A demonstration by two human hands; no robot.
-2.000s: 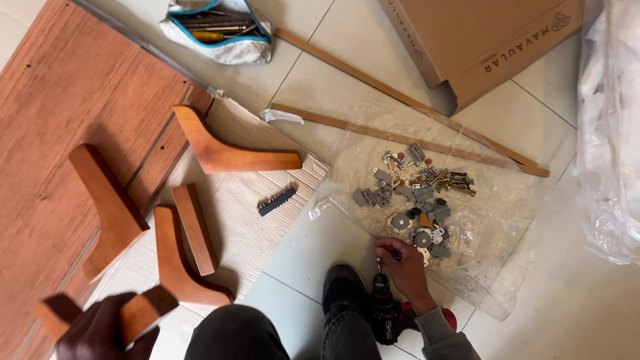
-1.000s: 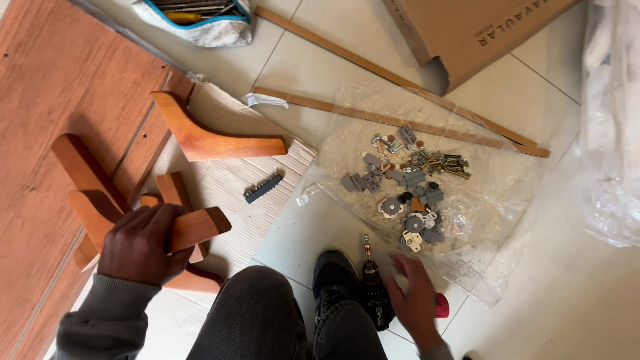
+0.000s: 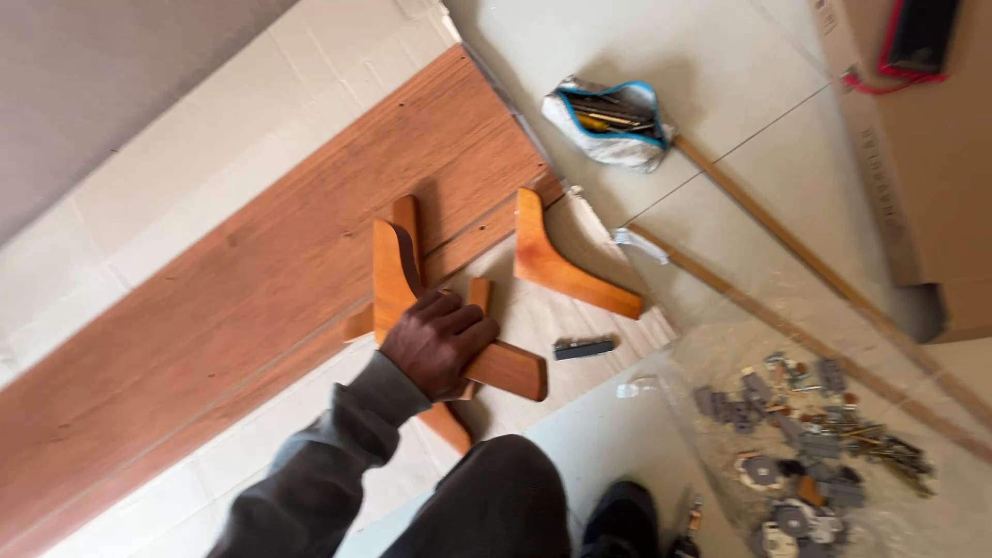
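Observation:
My left hand is closed around an angled wooden furniture leg, held over other wooden pieces. Another curved wooden leg lies to the right, partly on the cardboard. Beneath and beside the hand are a short wooden bar and a further curved leg, partly hidden. A dark strip of bits rests on the cardboard. At the bottom edge, the tip of a power drill shows beside my shoe. My right hand is out of view.
Wooden panels lie on cardboard at the left. An open pouch of tools sits on the tiles near two long wooden strips. Metal hardware is spread on clear plastic at the lower right. A cardboard box stands at the right.
The view has swung toward the panels. My left hand still grips the angled leg. My right hand, near the drill one second ago, has gone out of view.

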